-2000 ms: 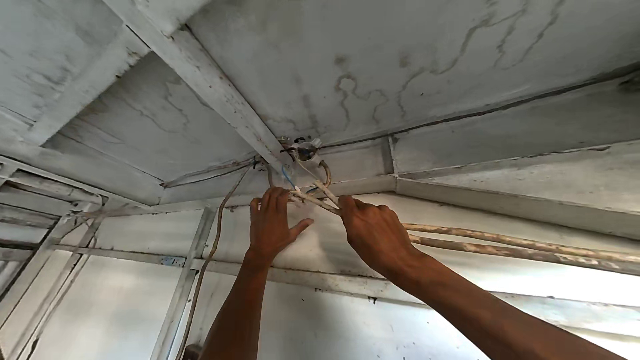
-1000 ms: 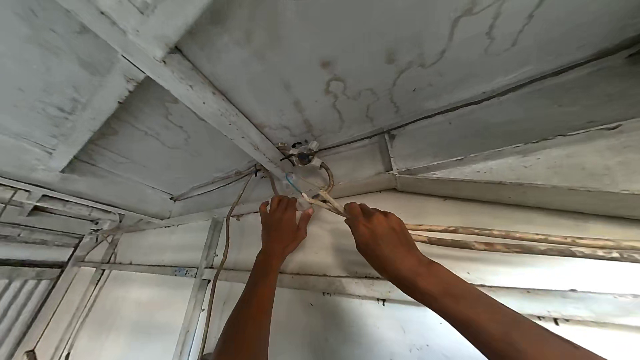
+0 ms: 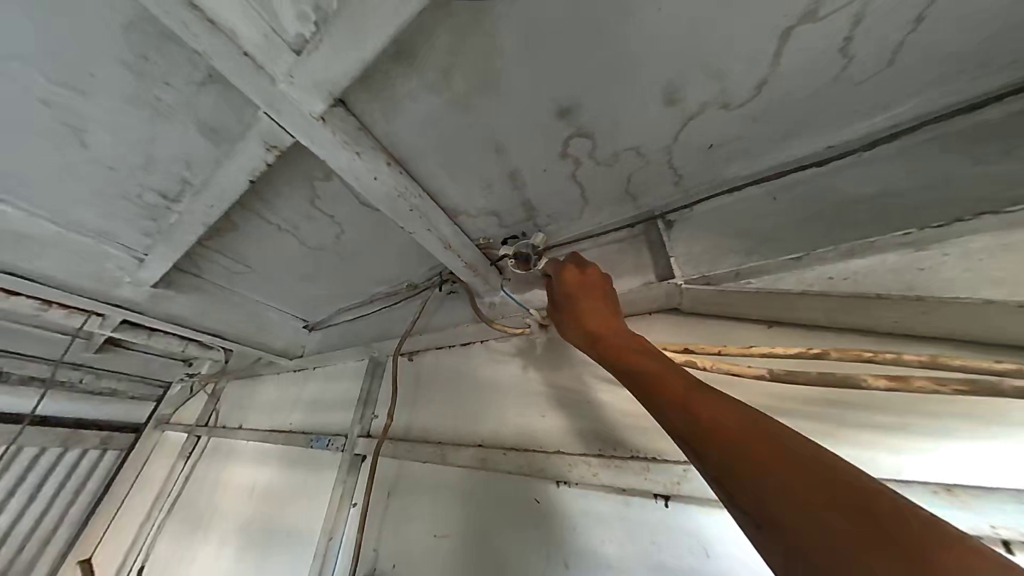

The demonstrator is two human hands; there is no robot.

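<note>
My right hand (image 3: 584, 304) is raised to the corner of ceiling and wall, its fingers bent at the right edge of a round white junction box (image 3: 526, 255). Whether the fingers pinch the box, a cable behind it or nothing cannot be made out. A thin blue wire (image 3: 516, 298) runs down from beside the box to a pale wire joint (image 3: 538, 318) just left of my wrist. A beige cable (image 3: 480, 310) curves from the beam's end to that same joint. My left hand is out of view.
A painted beam (image 3: 376, 172) crosses the ceiling down to the box. One loose brown cable (image 3: 390, 408) hangs along the wall at the left. Two paint-stained pipes or cables (image 3: 800, 375) run to the right behind my forearm. A horizontal rail (image 3: 520, 458) crosses the wall.
Both hands were at the pale wires below the box; my left hand has since left the view. My right hand has let those wires go and moved up to the box's edge.
</note>
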